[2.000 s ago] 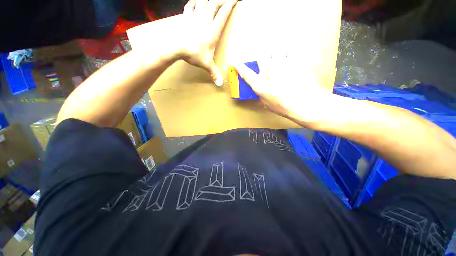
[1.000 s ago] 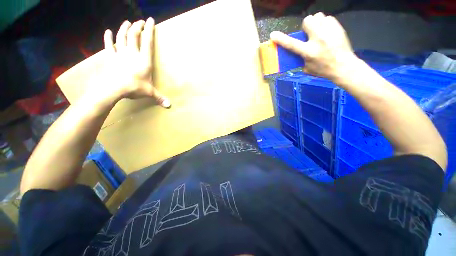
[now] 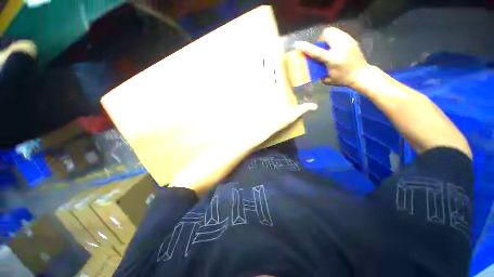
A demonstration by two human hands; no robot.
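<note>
The brown shipping carton (image 3: 200, 97) stands tilted in front of me, its top pale under glare, with small dark print near its right edge. My right hand (image 3: 342, 57) is closed around the blue tape dispenser (image 3: 318, 64), whose orange part is against the carton's right side. My left forearm crosses the carton's near side. My left hand (image 3: 287, 118) lies at its near right corner, thumb pointing right; its other fingers are lost in glare. No tape strip can be made out.
Blue plastic crates (image 3: 379, 140) stand close on my right. Brown cartons (image 3: 116, 208) are stacked at lower left, with a blue crate or bin (image 3: 31, 165) beyond. A green surface (image 3: 59, 24) and another person's hand (image 3: 20, 50) show at upper left.
My left hand has moved from the carton's left part across to its near right corner. My right hand stays at the right side with the dispenser. The carton appears turned and its near flap is less visible.
</note>
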